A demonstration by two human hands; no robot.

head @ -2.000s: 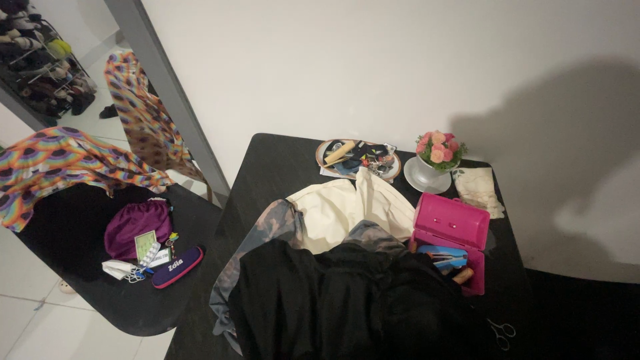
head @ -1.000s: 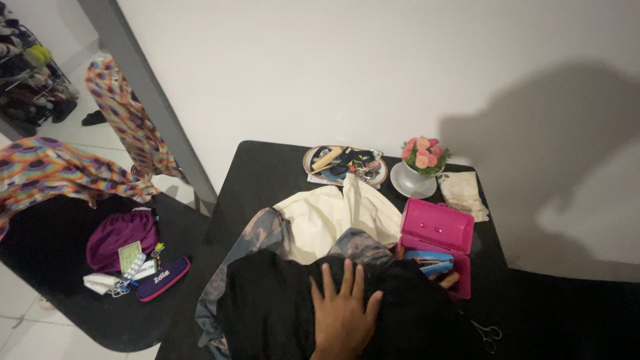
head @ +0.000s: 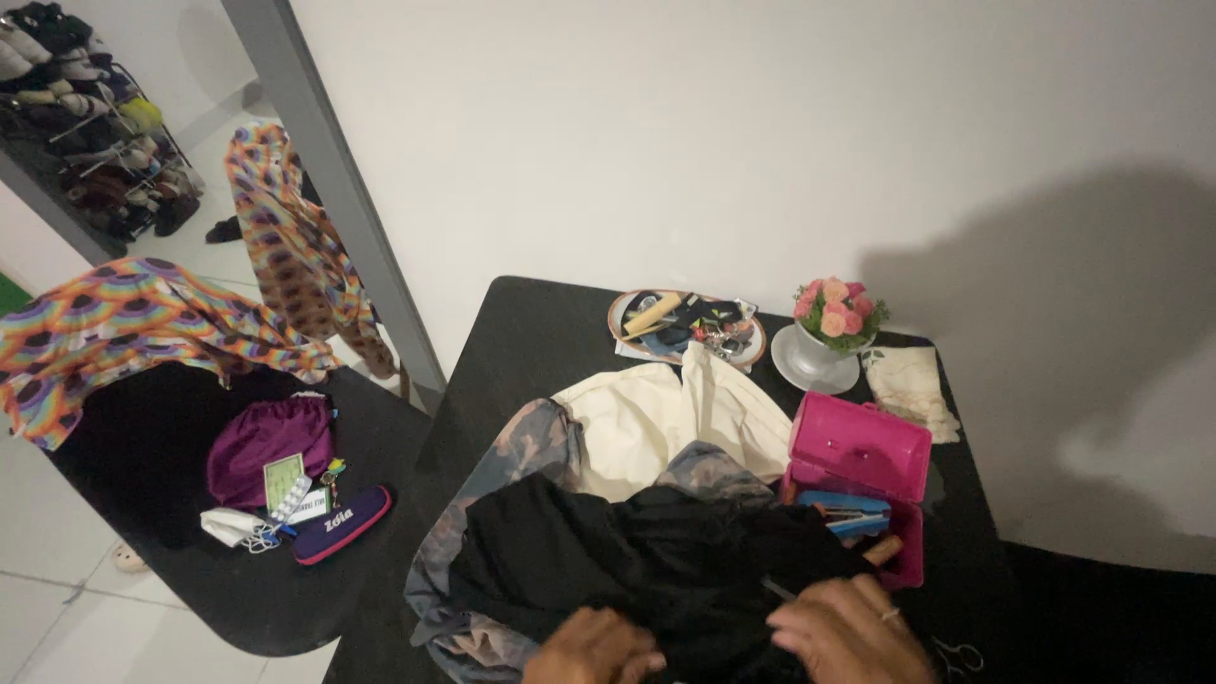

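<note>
Black cloth [head: 589, 537] lies bunched at the near middle of the table, over a cream cloth [head: 622, 427] and a grey-brown patterned cloth [head: 513, 456]. My left hand [head: 597, 648] is at the bottom edge, its fingers curled on the black cloth; its grip is partly hidden. To its right, my right hand [head: 850, 632], with a ring, has its fingers bent over the same cloth. A thin grey object [head: 779, 589] sticks out at its fingertips; its kind is unclear. Scissors [head: 959, 655] lie beside the right hand, their handles showing.
A pink plastic box [head: 860, 446] stands open with a blue tool [head: 845, 513] inside. Behind are a tray of small items [head: 684, 328], a flower cup [head: 822, 356] and folded cloth [head: 912, 389]. A purple pouch [head: 271, 446] and zipped case [head: 342, 527] lie on the left surface.
No hand showed two seconds ago. One second ago a single hand lay spread on the black cloth; now both hands are at the cloth's near part, fingers bent.
</note>
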